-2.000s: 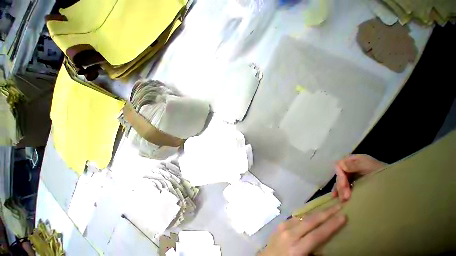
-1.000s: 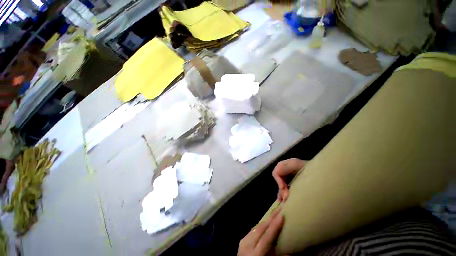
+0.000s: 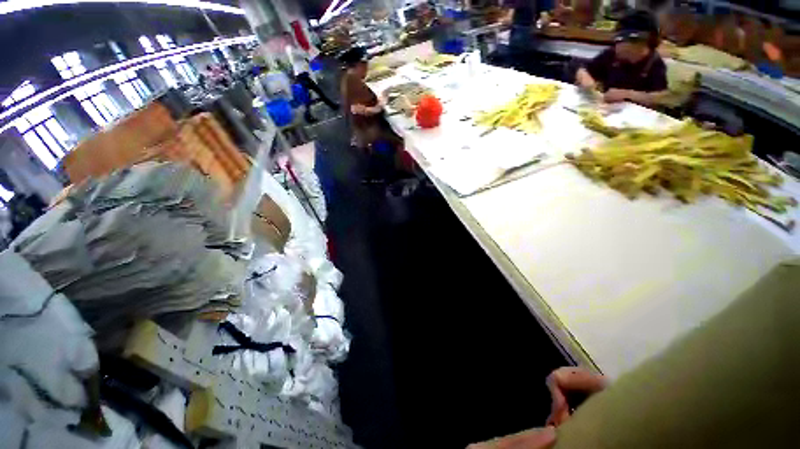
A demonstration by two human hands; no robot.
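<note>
A large tan-olive panel bundle (image 3: 710, 377) fills the lower right corner, cut off by the frame's edge. My right hand (image 3: 575, 388) is at its left edge with curled fingers; the rest of that hand is hidden behind the bundle. My left hand (image 3: 519, 440) is lower, at the bottom edge of the picture, with only part of the fingers in view against the bundle's lower edge. Both hands hold the bundle.
A long white worktable (image 3: 605, 254) runs ahead on the right, bearing yellow strips (image 3: 680, 162) and an orange-red object (image 3: 428, 111). A person (image 3: 627, 66) sits behind it; another person (image 3: 358, 96) stands by the aisle. Grey stacked sheets (image 3: 132, 241) and white bundles (image 3: 298, 307) line the left.
The view has swung up and left from the table with yellow panels and white pieces to the aisle. The bundle remains in my hands, now lower in the picture.
</note>
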